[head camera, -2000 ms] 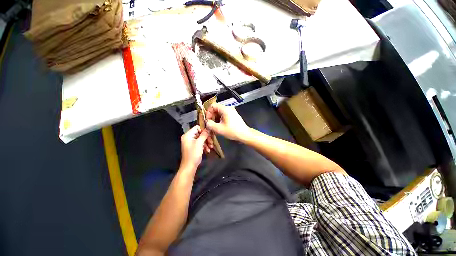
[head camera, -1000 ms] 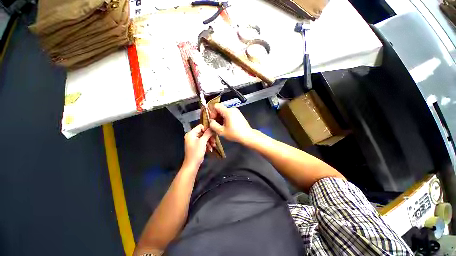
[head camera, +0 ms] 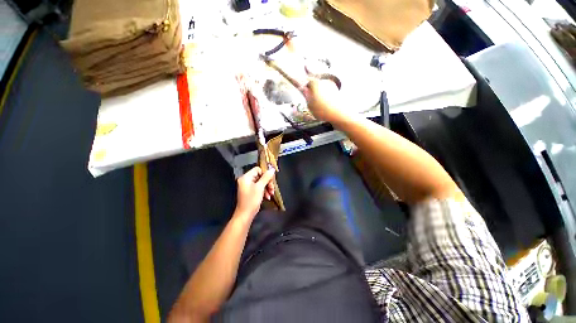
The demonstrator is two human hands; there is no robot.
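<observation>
My left hand (head camera: 254,187) pinches the folded brown panel (head camera: 273,199) below the table edge, its upper end against the narrow bar (head camera: 254,113) that juts over the edge. A gold-coloured flap stands open beside the bar. The fingertips hide any small zipper part. My right hand (head camera: 320,99), blurred, is over the table, closed around the handle of the wooden-handled hammer (head camera: 282,71). The hand and forearm cover the handle's far end. The hammer head lies near the dark-handled pliers (head camera: 276,33).
A square brown panel stack (head camera: 123,47) stands at the left, another (head camera: 379,19) at the far right. The steel-shaft hammer (head camera: 384,107) lies right of my hand, partly behind my forearm. Tape rolls (head camera: 331,78) and a thin black tool (head camera: 297,128) lie near it. A cardboard box is mostly hidden under my arm.
My right hand has left the panel and moved up and right onto the wooden-handled hammer. My left hand still holds the panel at the bar. The view has shifted, showing more of the table's far side.
</observation>
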